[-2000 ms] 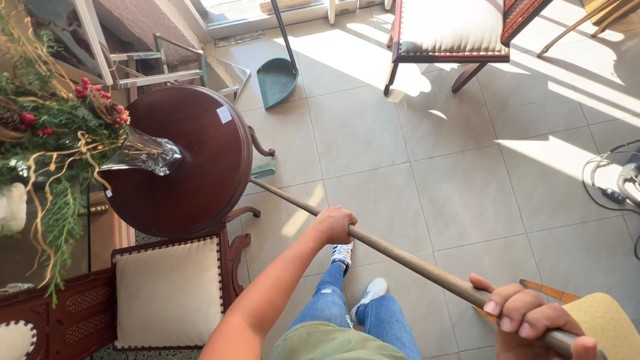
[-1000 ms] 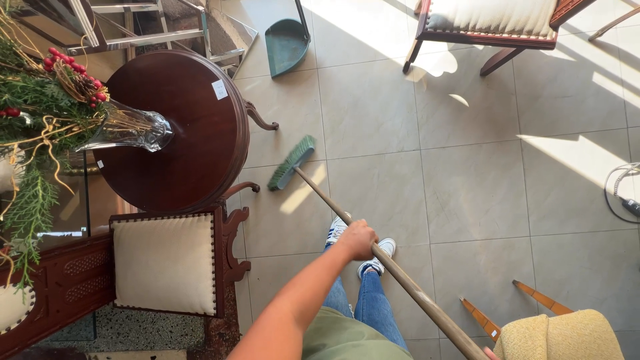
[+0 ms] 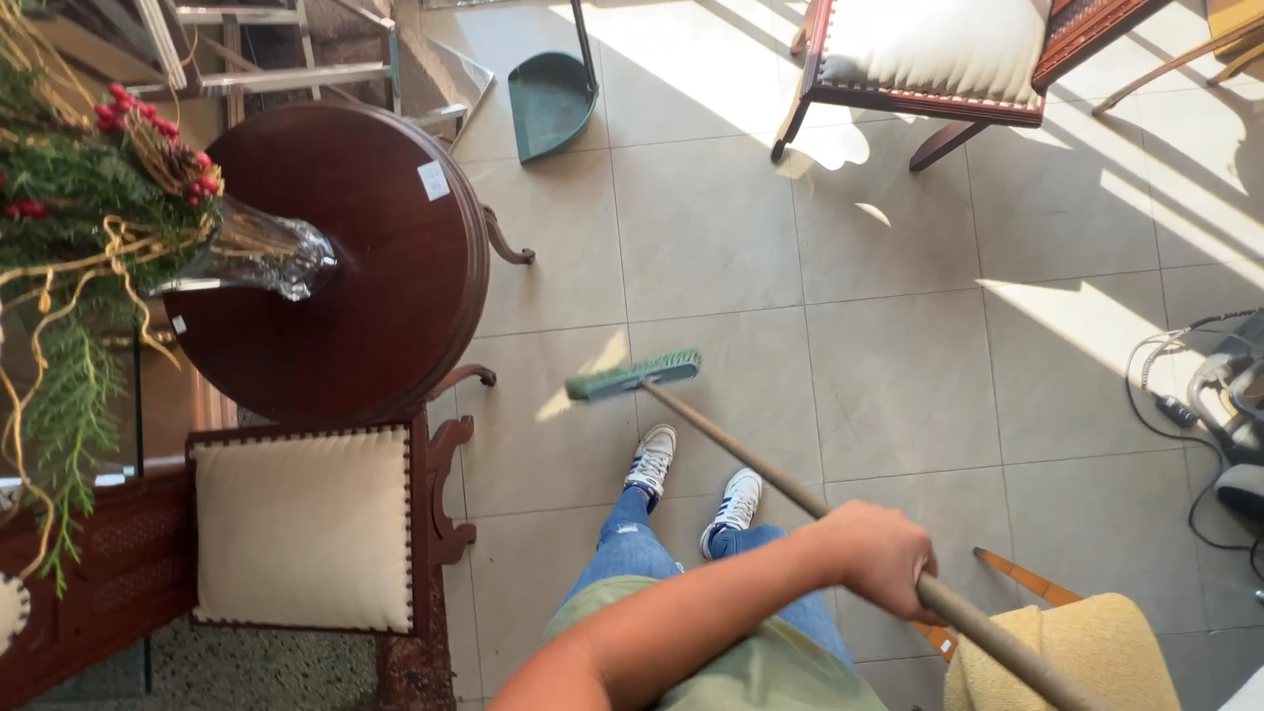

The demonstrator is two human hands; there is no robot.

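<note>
My left hand (image 3: 879,558) is closed around the wooden handle of a push broom (image 3: 726,439), with the forearm crossing in front of my body. The broom's green-bristled head (image 3: 632,377) lies on the tiled floor just beyond my shoes, slightly blurred. From there the handle slants down to the lower right and leaves the frame. My right hand is out of view. A dark green long-handled dustpan (image 3: 553,107) rests on the floor farther ahead, near the round table.
At left stand a round wooden table (image 3: 346,346) with a glass vase (image 3: 281,252) of greenery and a cushioned chair (image 3: 301,528). Another chair (image 3: 928,49) is ahead right. A yellow upholstered seat (image 3: 1066,652) is close at lower right; cables (image 3: 1200,444) lie at far right.
The broom head has moved right, away from the round table's edge. My left hand has moved right with the handle. My right hand, seen at lower right two seconds ago, is out of view.
</note>
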